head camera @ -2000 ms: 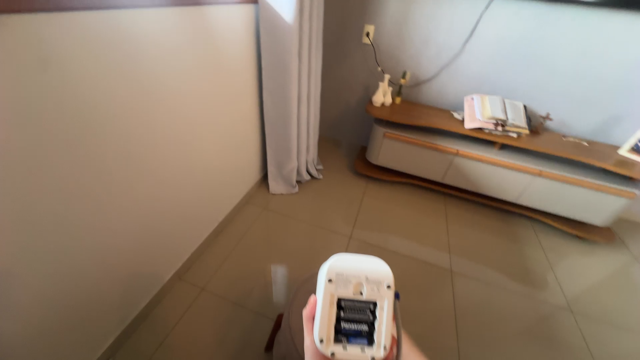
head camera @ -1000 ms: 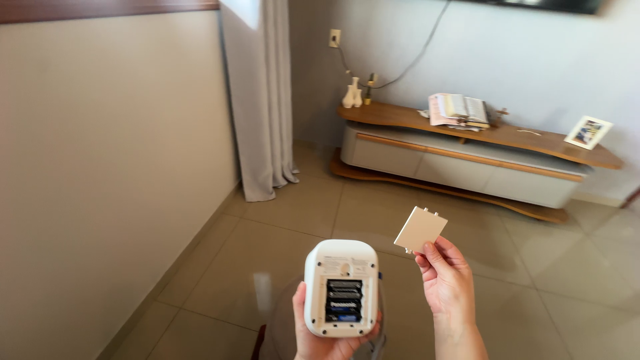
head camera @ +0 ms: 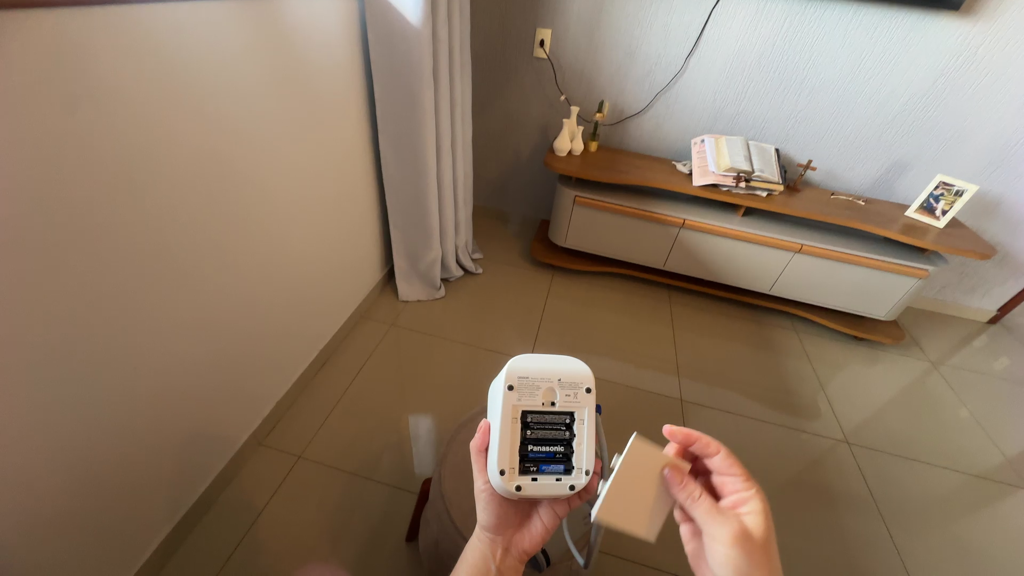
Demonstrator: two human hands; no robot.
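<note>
My left hand [head camera: 520, 512] holds a white Omron device [head camera: 498, 440] from below, its underside facing me. Its open battery compartment shows several black Panasonic AA batteries [head camera: 547, 442] lying side by side. Between the thumb and fingers of my right hand [head camera: 720, 500] is a thin white battery cover [head camera: 638, 490], tilted and slightly blurred, just right of the device and apart from it. A grey tube [head camera: 602, 448] with a blue end runs down behind the device's right side.
Below the device stands a round upholstered stool [head camera: 448, 512] on the tiled floor [head camera: 344, 424]. Farther off are a grey curtain [head camera: 420, 160] and a low wooden TV cabinet [head camera: 720, 248] bearing white vases [head camera: 570, 134], an open book [head camera: 748, 158] and a photo frame [head camera: 942, 200].
The right hand with the cover, out to the right and higher one second ago, has come down beside the device. Two seconds ago the cover was not in sight. The left hand still holds the device.
</note>
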